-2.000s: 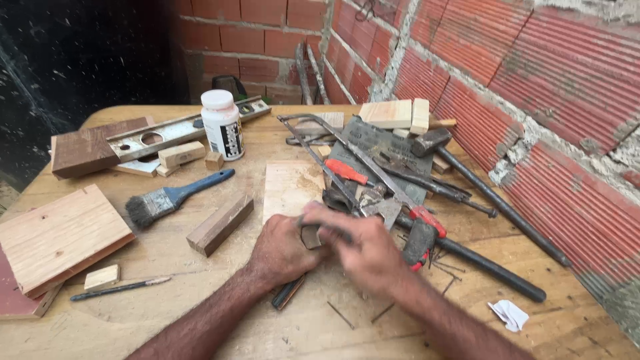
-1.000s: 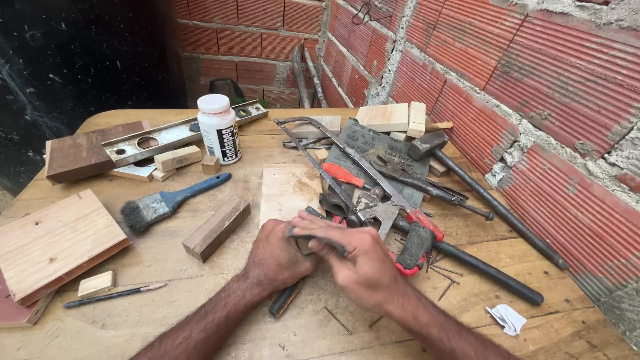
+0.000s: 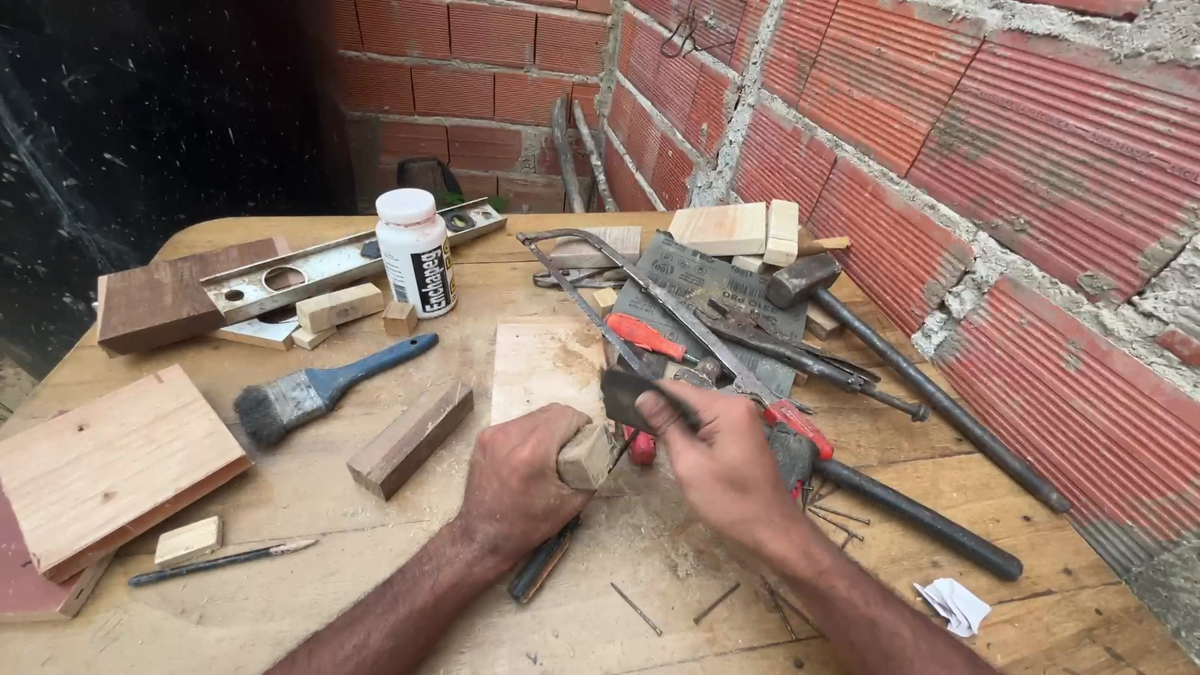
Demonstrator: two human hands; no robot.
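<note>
My left hand (image 3: 527, 478) grips a small wooden block (image 3: 586, 457), its end face turned toward me. My right hand (image 3: 717, 450) pinches a dark piece of sandpaper (image 3: 647, 398), somewhat blurred, just above and right of the block. Beneath my hands lies a pale board (image 3: 544, 366) with sawdust on it. A dark-handled tool (image 3: 544, 562), mostly hidden, shows below my left hand. Past my right hand lie a hacksaw (image 3: 694, 323) with red grip parts, a red-handled screwdriver (image 3: 645, 336) and a hammer with a black handle (image 3: 923, 516).
On the left are a paintbrush (image 3: 328, 386), a brown wooden strip (image 3: 411, 441), a board (image 3: 112, 469), a pencil (image 3: 220, 562) and a metal level (image 3: 328, 272). A white bottle (image 3: 415, 253) stands behind. Sledgehammer (image 3: 928, 394), loose nails (image 3: 636, 607) and crumpled paper (image 3: 954, 605) lie right, near the brick wall (image 3: 1050, 187).
The sandpaper, over the block in my left hand one second ago, is now lifted off it in my right hand, leaving the block's end in sight.
</note>
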